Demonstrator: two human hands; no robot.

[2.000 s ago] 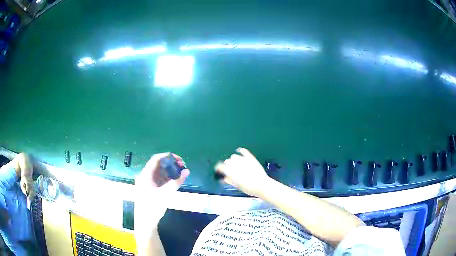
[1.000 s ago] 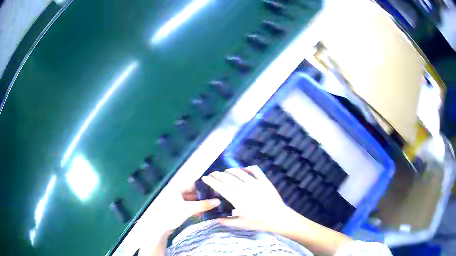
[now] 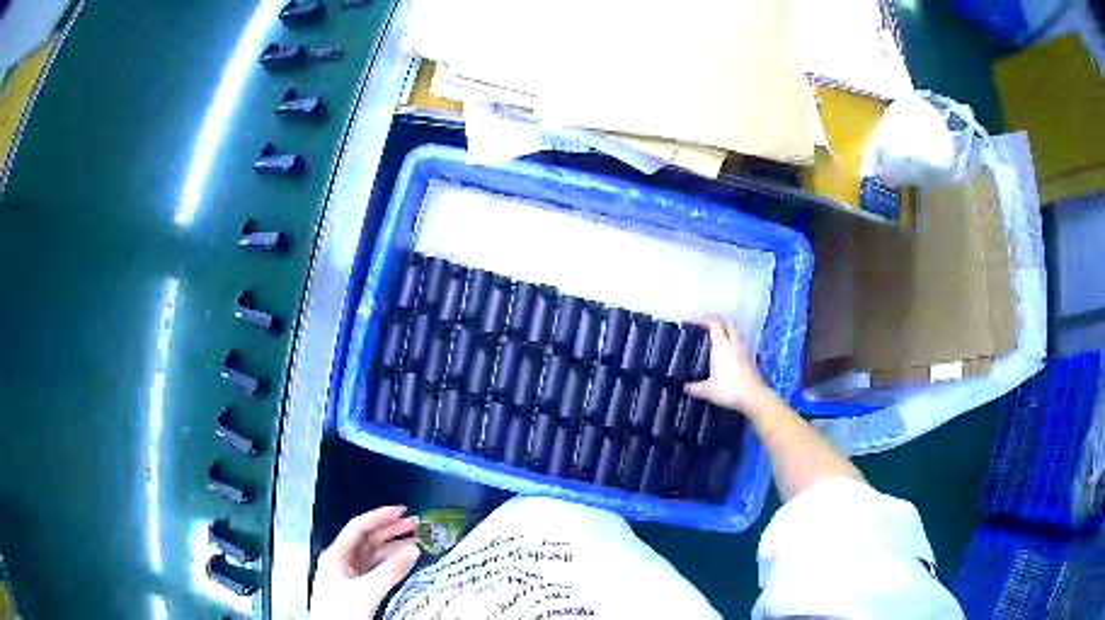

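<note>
A blue-rimmed tote [image 3: 794, 303] holds neat rows of black parts [image 3: 509, 400] on a white liner sheet [image 3: 594, 248]. My right hand [image 3: 731, 369] is at the right end of the top row, its fingers on the black part [image 3: 693, 351] there. My left hand [image 3: 370, 557] is below the tote's lower left corner, fingers apart and curled, with nothing seen in it.
The green belt [image 3: 109, 279] at left carries a line of black hooked parts [image 3: 257, 239] near its pale metal edge [image 3: 318, 315]. Cardboard sheets [image 3: 679, 73] lie beyond the tote. A lined carton [image 3: 933, 279] stands at right, with blue crates [image 3: 1042, 442] beyond.
The view has turned from the belt to the tote. My hands, together on a black part one second ago, are now apart, the right inside the tote at the top row's end.
</note>
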